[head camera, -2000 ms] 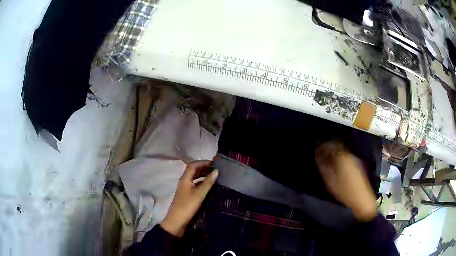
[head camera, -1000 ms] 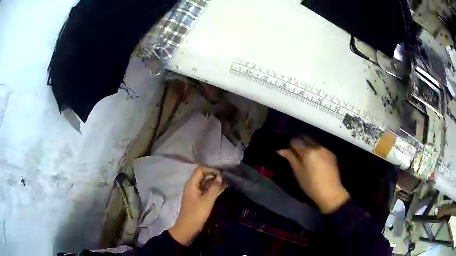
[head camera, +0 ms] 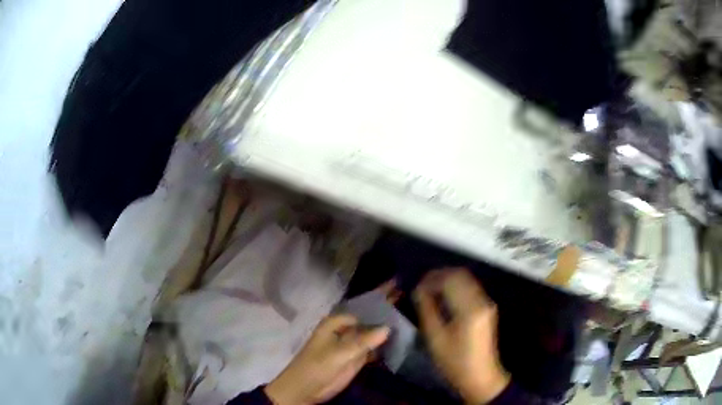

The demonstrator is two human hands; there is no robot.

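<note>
A grey fabric strip (head camera: 398, 336) lies over my lap, below the table's front edge. My left hand (head camera: 331, 357) pinches the strip's left end between thumb and fingers. My right hand (head camera: 461, 332) is just right of it, fingers curled and blurred; whether it holds cloth cannot be told. The strip's lower part is hidden behind my right hand and in the dark of my lap.
The white table (head camera: 372, 103) has a printed ruler along its front edge. Dark fabric (head camera: 538, 55) and blurred metal machine parts (head camera: 633, 182) are at the upper right. Another dark piece (head camera: 150, 103) and plaid cloth (head camera: 253, 79) hang at the left. Pale cloth (head camera: 245, 304) lies left of my lap.
My right hand has moved left, close to my left hand. My left hand keeps near the strip's end, now lower in view. The camera view has shifted, and more dark fabric shows at the upper right.
</note>
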